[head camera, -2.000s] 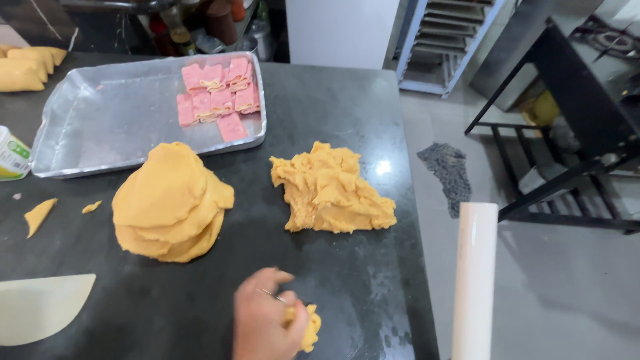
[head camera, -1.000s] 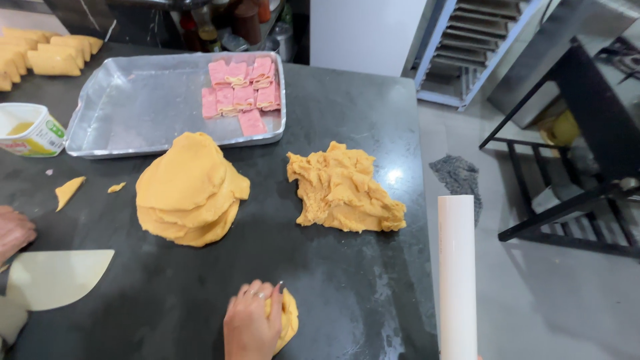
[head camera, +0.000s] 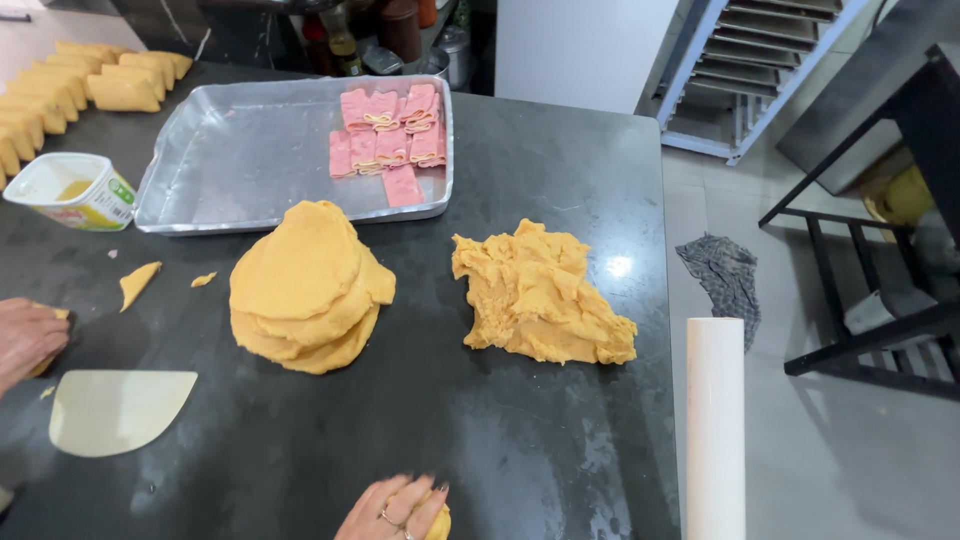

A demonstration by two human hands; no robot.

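My left hand (head camera: 395, 510), with rings on its fingers, is curled over a small piece of yellow dough (head camera: 439, 523) at the bottom edge. The hand partly hides this dough. My right hand is out of view. A white cylindrical roller or tube (head camera: 715, 427) stretches up from the bottom, right of the counter edge; its lower end is cut off. Beyond my left hand lie a stack of flattened dough rounds (head camera: 304, 292) and, to its right, a rough lump of dough (head camera: 544, 300). A pale half-round dough scraper (head camera: 120, 412) rests at the left.
Another person's hand (head camera: 26, 337) covers dough at the left edge. A metal baking tray (head camera: 232, 157) holds folded pink ham slices (head camera: 390, 135) with pale layers. A plastic tub (head camera: 71, 191) and rows of dough pieces (head camera: 124, 90) are left. The dark counter (head camera: 570, 157) ends at the right.
The other person's hand, unseen in the first frame, has come into view at the left. The white tube has moved left relative to the counter. My left hand has stayed at the small dough piece.
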